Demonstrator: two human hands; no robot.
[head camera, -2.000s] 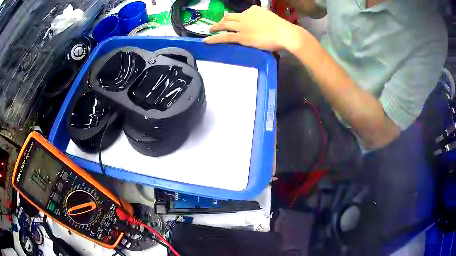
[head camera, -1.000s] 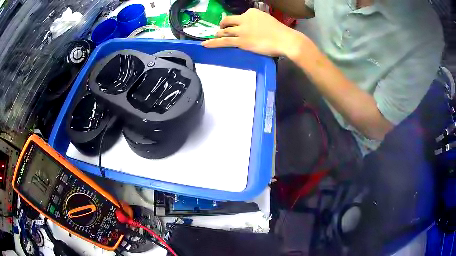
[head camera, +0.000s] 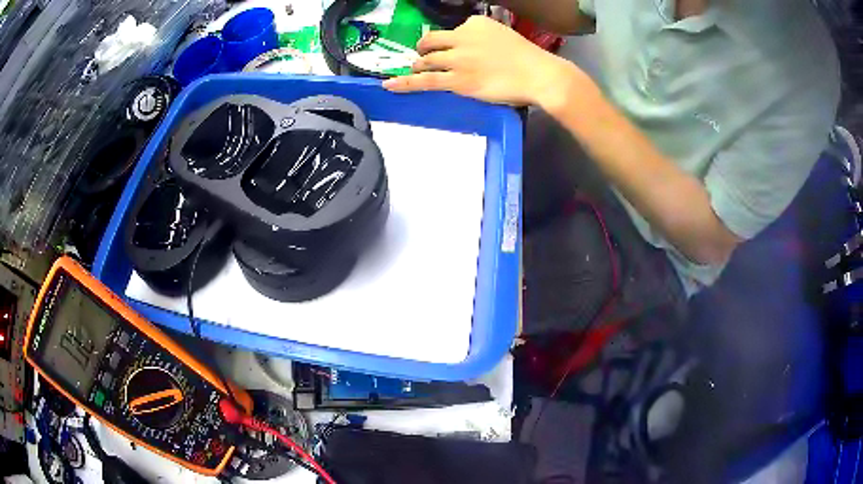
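Note:
Neither of my hands is in view. A blue tray (head camera: 503, 222) with a white liner lies in front of me. Stacked black moulded pieces (head camera: 284, 222) with rounded, glossy wells stand in its left half. A thin black cable hangs from them over the tray's near rim. An orange-framed multimeter (head camera: 175, 416) lies tilted at the tray's lower left corner, with a red test lead plugged in.
A coworker in a pale green shirt (head camera: 662, 104) sits at the right, a hand (head camera: 473, 61) at the tray's far rim. Blue cups (head camera: 249, 36), a black headband (head camera: 333, 33) and green material lie behind. Dark flat things (head camera: 416, 458) lie in front.
The coworker's hand and torso have shifted slightly, the hand staying at the tray's far rim. The tray, black pieces and multimeter lie as before, apart from a slight shift of view.

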